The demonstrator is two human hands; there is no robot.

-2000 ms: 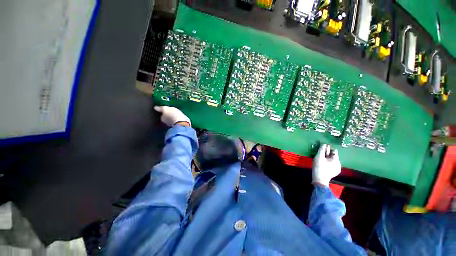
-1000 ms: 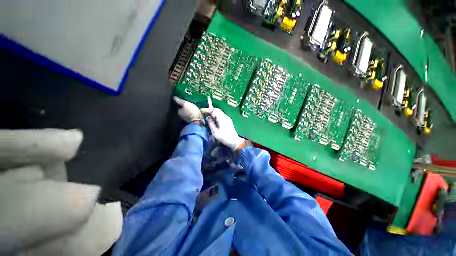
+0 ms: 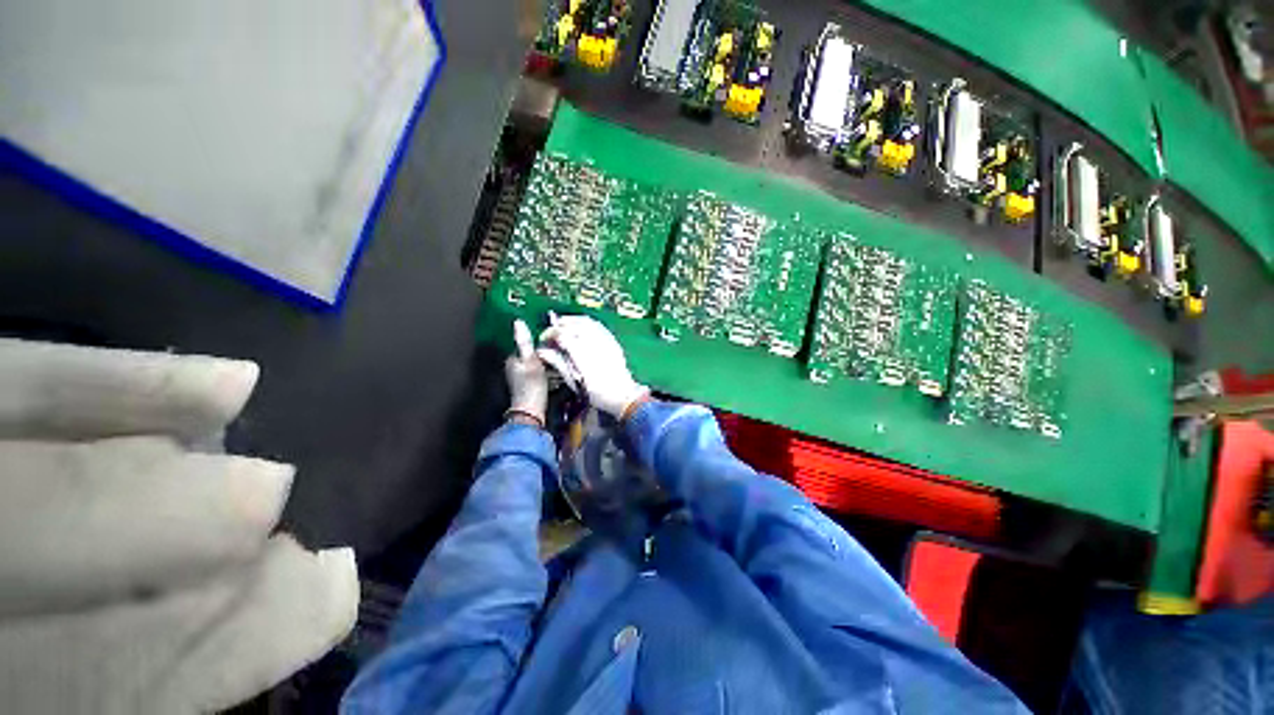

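Note:
Several green populated circuit boards point(image 3: 734, 273) lie flat in a row on the green mat point(image 3: 866, 419). My left hand point(image 3: 527, 377), in a white glove, is at the mat's near left corner, below the leftmost board point(image 3: 587, 235). My right hand point(image 3: 594, 363), also in a white glove, is beside it and touches or overlaps its fingers. Neither hand touches a board. Whether something small is between the fingers cannot be told.
Power board assemblies point(image 3: 852, 105) with yellow parts sit on the dark line behind the mat. Red foam frames point(image 3: 894, 482) are stacked under the bench. A blue-edged document board point(image 3: 238, 126) is at left. Large white glove-like fingers point(image 3: 140, 489) fill the lower left. A blue-clothed person's part point(image 3: 1160, 671) is lower right.
My right hand has moved left from the mat's front edge to meet my left hand. The large white fingers have come into view at lower left. The power boards have shifted in view.

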